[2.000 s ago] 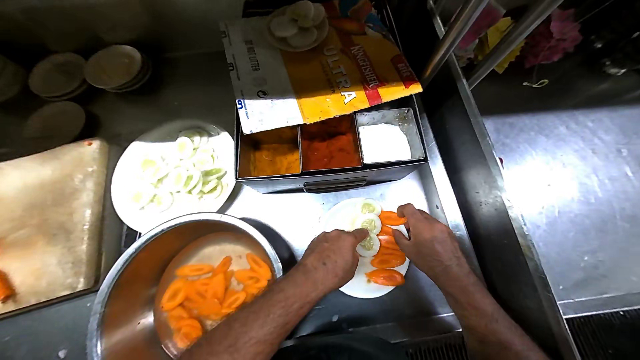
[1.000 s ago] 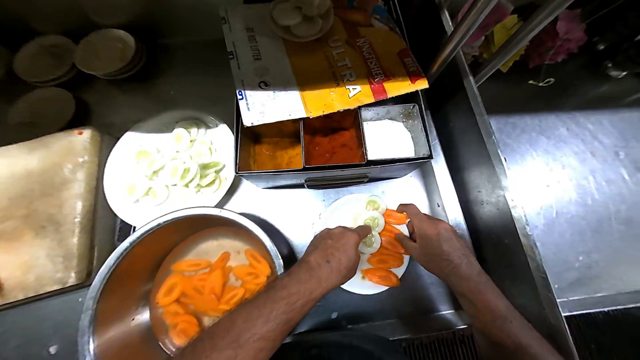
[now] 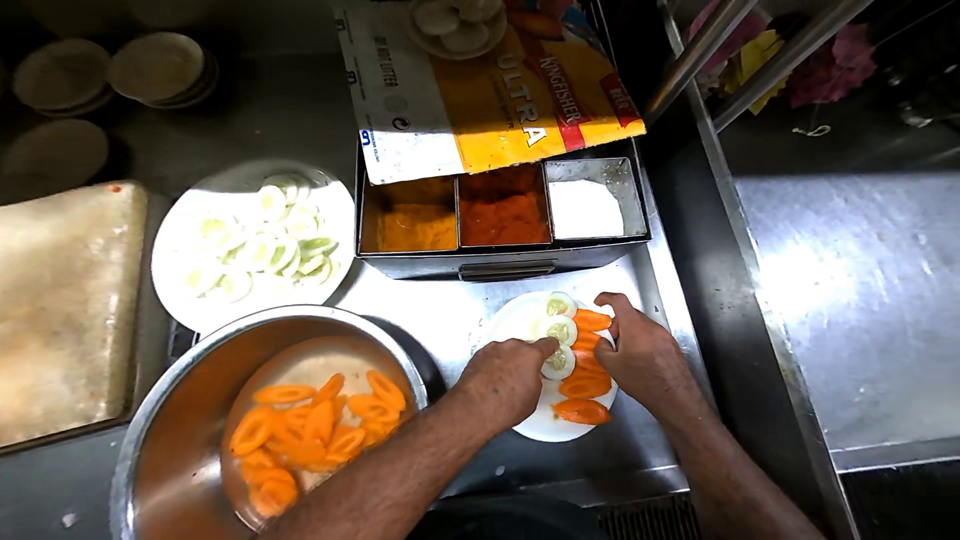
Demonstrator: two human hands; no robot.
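A small white plate [image 3: 546, 426] holds a row of carrot slices [image 3: 585, 385] with a column of cucumber slices [image 3: 560, 328] along their left side. My left hand [image 3: 510, 379] has its fingertips on the lowest cucumber slice; whether it grips the slice cannot be told. My right hand [image 3: 637, 345] touches the carrot slices at the plate's right side, thumb and forefinger apart. At the left, a large white plate [image 3: 176, 247] bears many cucumber slices. Below it, a steel bowl [image 3: 142, 450] has more carrot slices lying in liquid.
Behind the small plate is a metal spice box [image 3: 420, 264] with orange, red and white powders, partly covered by flattened Kingfisher cardboard [image 3: 480, 97]. A cutting board [image 3: 67, 300] lies far left, below stacked plates [image 3: 157, 67]. A raised metal edge [image 3: 765, 300] runs along the right.
The cucumber slices on the small plate now lie in a more spread column, and my left fingertips are at the lowest one. My right hand stays beside the carrot slices.
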